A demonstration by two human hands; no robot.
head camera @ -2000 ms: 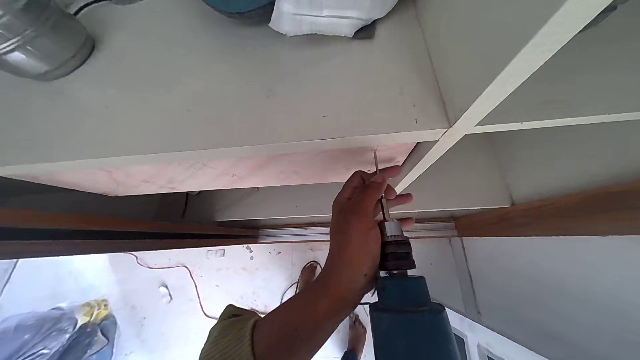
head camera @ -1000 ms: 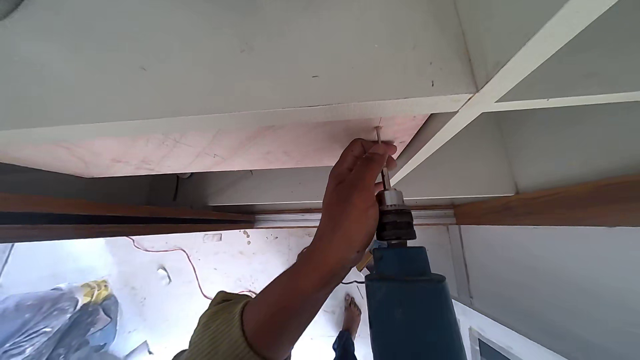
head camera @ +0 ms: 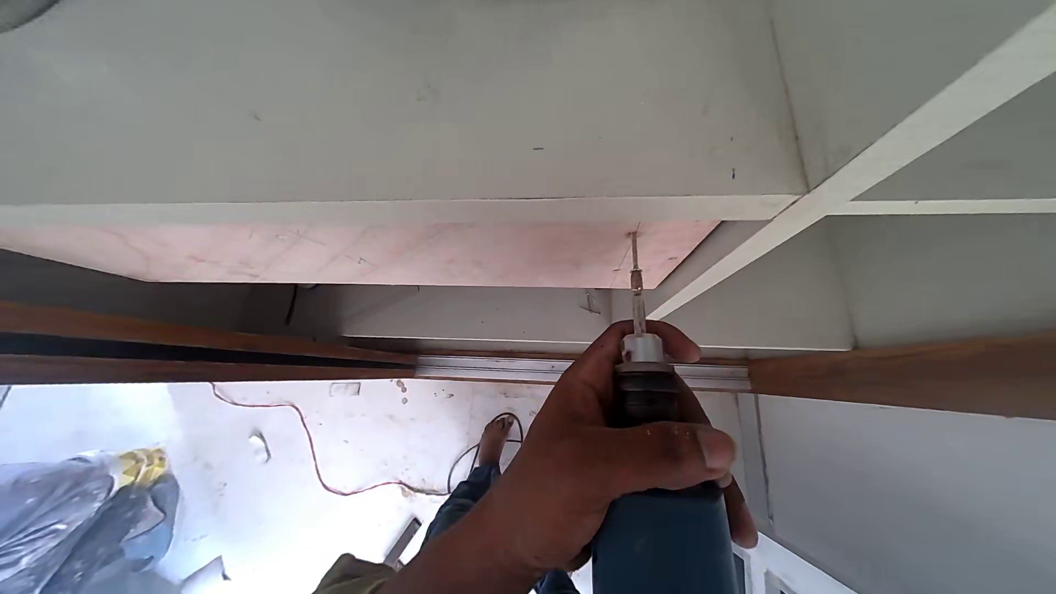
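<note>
My left hand [head camera: 635, 445] is wrapped around the front of a blue power drill [head camera: 664, 540], its fingers about the black collar and chuck [head camera: 643, 355]. From the chuck a driver bit [head camera: 638, 305] points away from me, with a thin screw [head camera: 634, 247] at its tip. The screw's far end touches a pinkish wooden panel [head camera: 396, 252] near that panel's right end. The panel sits beneath the front edge of a grey-white shelf [head camera: 412, 107]. My right hand is not visible; the drill's rear lies outside the view.
A white cabinet divider [head camera: 891, 140] crosses at the right. Brown wooden edges [head camera: 899, 371] and a metal track [head camera: 495, 367] run across the middle. On the floor below are a red cord [head camera: 309, 437], plastic-wrapped material [head camera: 58, 511] and a bare foot [head camera: 493, 439].
My left hand has let go of the screw and bit, moved back along the drill, and now grips it around the collar. The view has moved closer to the panel.
</note>
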